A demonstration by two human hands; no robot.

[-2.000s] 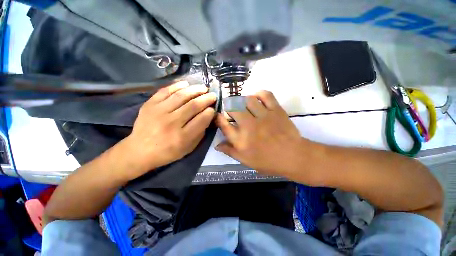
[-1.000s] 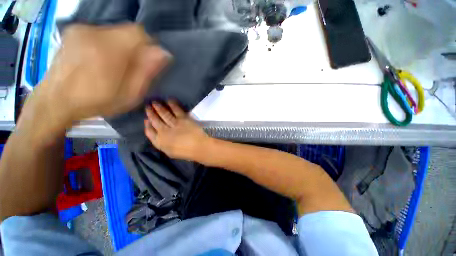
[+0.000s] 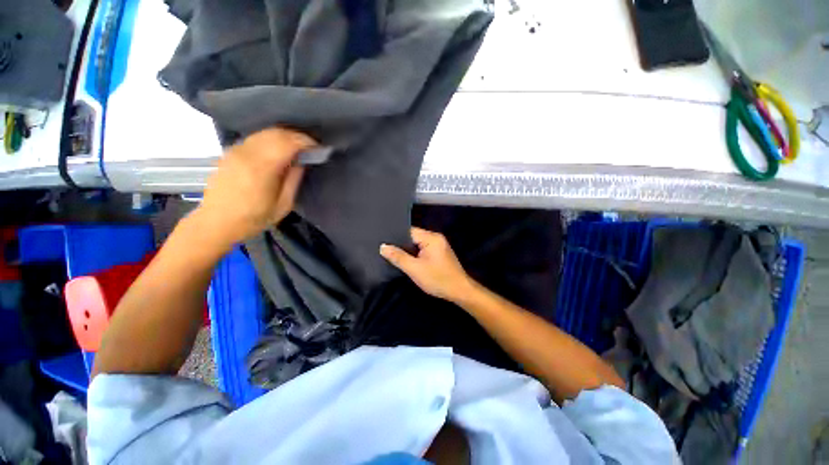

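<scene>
The dark grey garment piece (image 3: 364, 173) lies over the white table and hangs over its front edge into the lap. My left hand (image 3: 259, 177) pinches a fold of the cloth near the table edge, and a small lighter grey bit (image 3: 315, 155) shows at its fingertips. My right hand (image 3: 432, 263) holds the cloth's right edge below the table edge, thumb on top and fingers mostly hidden under it. The upper part of the cloth is bunched on the table. The machine head and needle are not in view.
A printed ruler strip (image 3: 582, 186) runs along the table's front edge. Scissors (image 3: 753, 127) with green and yellow handles and a black phone (image 3: 668, 34) lie at the right. A blue crate (image 3: 786, 291) holds grey pieces (image 3: 704, 309) below. A red stool (image 3: 89, 311) stands lower left.
The view has tilted down and away from the machine. The cloth has left the needle area and been drawn toward the lap. My right hand has moved from the cloth's top to its right edge.
</scene>
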